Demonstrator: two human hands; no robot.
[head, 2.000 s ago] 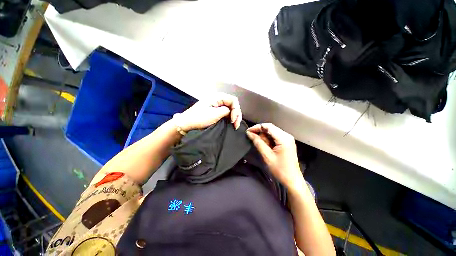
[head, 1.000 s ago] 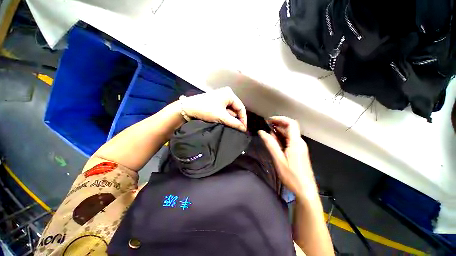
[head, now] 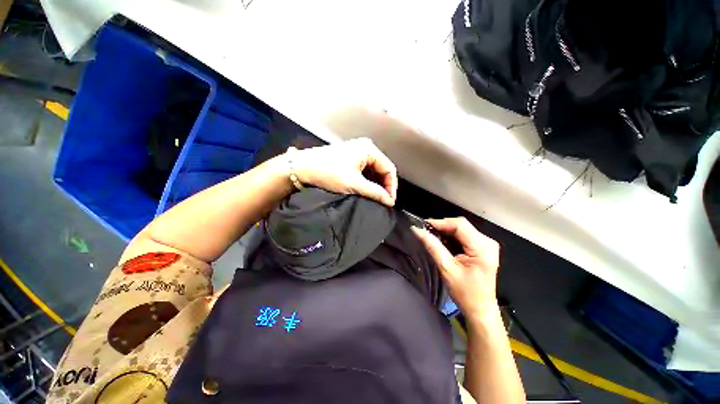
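Observation:
A black fabric piece (head: 328, 233) with a small pale logo lies over my lap, against the dark apron (head: 331, 339). My left hand (head: 347, 170) pinches its upper edge between thumb and fingers. My right hand (head: 466, 256) is just right of the piece, fingers curled around a small dark tool (head: 416, 220) with a thin metal glint, mostly hidden in the hand. The tool's tip is close to the piece's right edge; whether it touches cannot be told.
A pile of black zippered pieces (head: 600, 87) lies on the white table (head: 379, 87) at the upper right, with loose threads by it. A deep blue bin (head: 95, 142) holding dark material stands at the left. Another blue bin (head: 628, 319) is under the table at the right.
My right hand has moved right and slightly down, away from my left fingers, and the metal glint now shows. My left hand still pinches the piece. The view has shifted, moving the bin leftward.

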